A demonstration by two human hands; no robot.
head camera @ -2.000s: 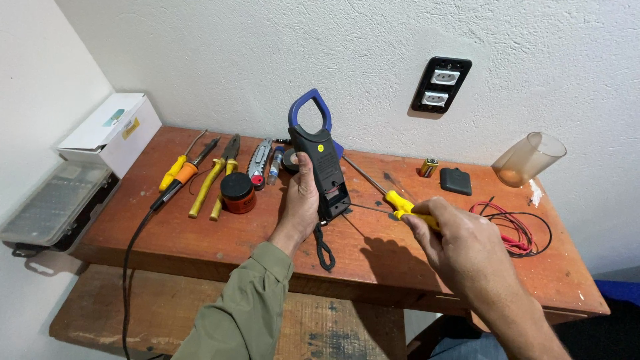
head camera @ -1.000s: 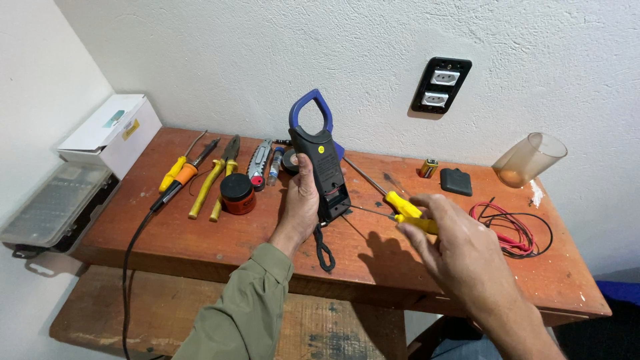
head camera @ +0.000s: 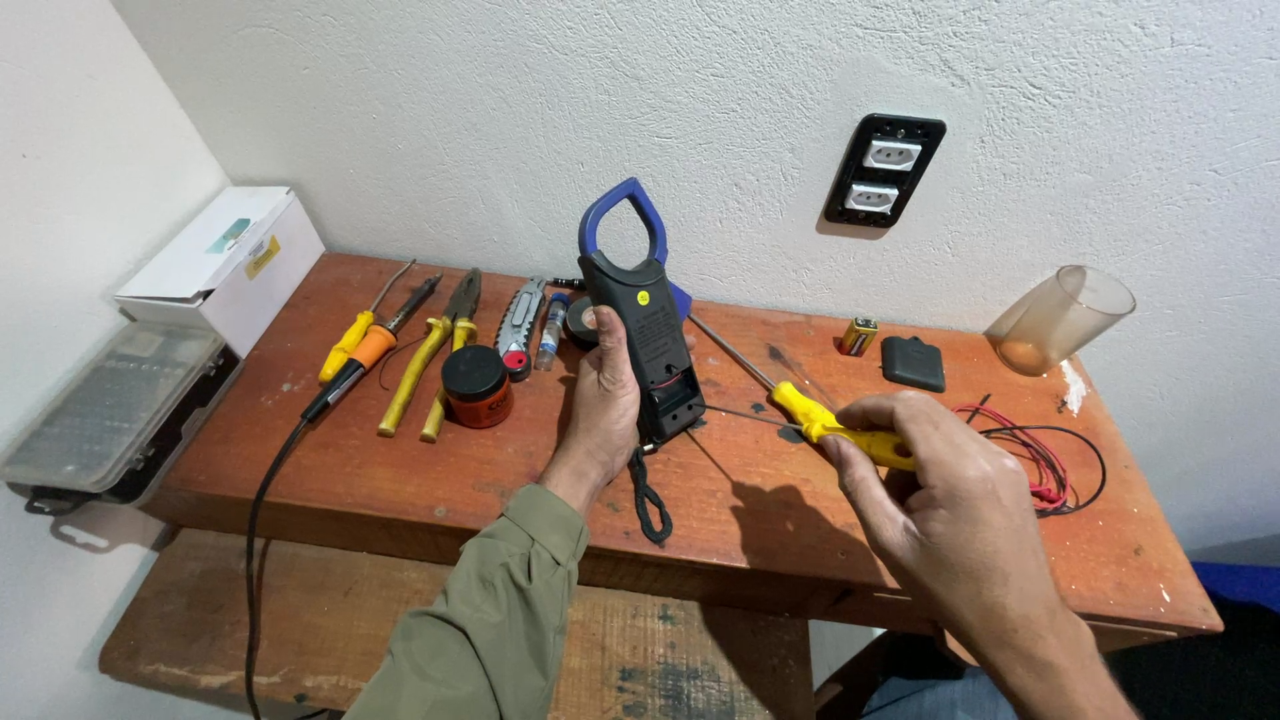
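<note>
My left hand (head camera: 600, 405) grips a black clamp meter (head camera: 640, 320) upright, its back facing me and its blue jaw (head camera: 625, 215) at the top. The battery compartment (head camera: 670, 388) near its lower end is uncovered. My right hand (head camera: 940, 500) holds a screwdriver by its yellow handle (head camera: 875, 447), with the thin shaft's tip at the meter's lower edge; whether it touches a screw cannot be told. Behind it another yellow-handled screwdriver (head camera: 740, 360) lies on the wooden table (head camera: 560, 480). A 9-volt battery (head camera: 858, 337) stands beside a black battery cover (head camera: 912, 363).
Left of the meter are a soldering iron (head camera: 372, 347), a small screwdriver (head camera: 348, 345), pliers (head camera: 410, 375), a utility knife (head camera: 520, 320), a lidded jar (head camera: 477, 387) and black tape (head camera: 581, 322). Red and black leads (head camera: 1045, 460) and a clear cup (head camera: 1065, 320) lie right. Boxes (head camera: 225, 255) stand far left.
The fingers of my right hand have shifted a little on the screwdriver's handle. The meter and my left hand have stayed in place.
</note>
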